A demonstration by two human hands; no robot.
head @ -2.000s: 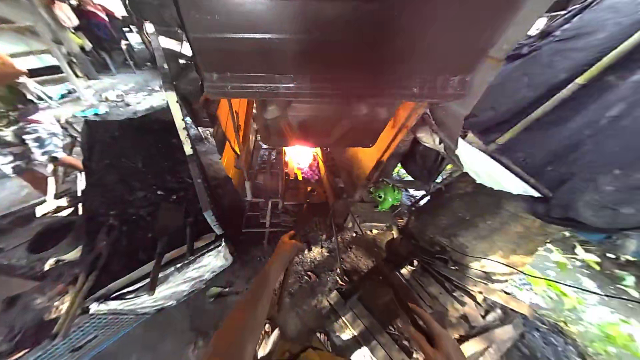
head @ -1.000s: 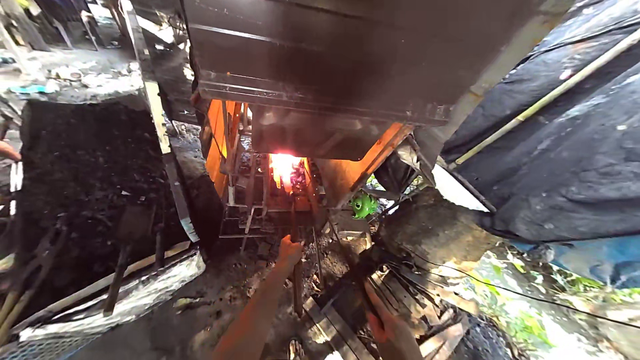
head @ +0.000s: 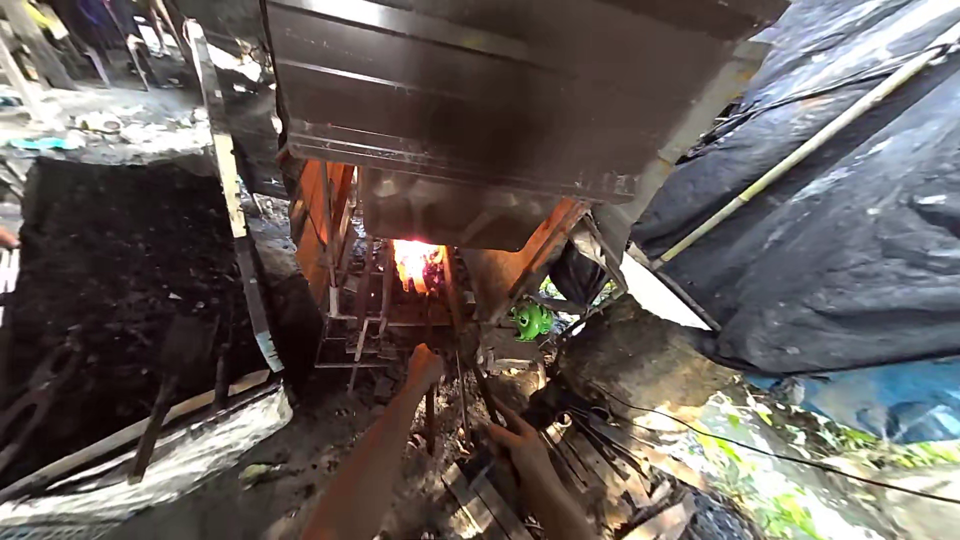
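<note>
My left hand (head: 426,367) is closed around a thin dark rod (head: 430,420), which points up toward the glowing fire (head: 417,264) in the forge. At the lower middle, my right hand (head: 517,439) is at a longer dark bar (head: 480,382) that slants up beside the fire; its fingers look curled on it, partly hidden in shadow. The fire burns bright with orange flames under a dark sheet-metal hood (head: 465,97). A green blower (head: 532,320) stands right of the hearth.
Wooden boards and metal pieces (head: 487,502) lie below my right hand. A large stone (head: 645,352) and a thin black cable (head: 750,454) are at the right, under a dark tarpaulin (head: 840,217). A sooty dark panel (head: 127,300) stands left. Another person's hand (head: 7,238) shows at the left edge.
My right hand has moved up and inward, to the long bar. My left hand remains in front of the fire. The view has shifted somewhat.
</note>
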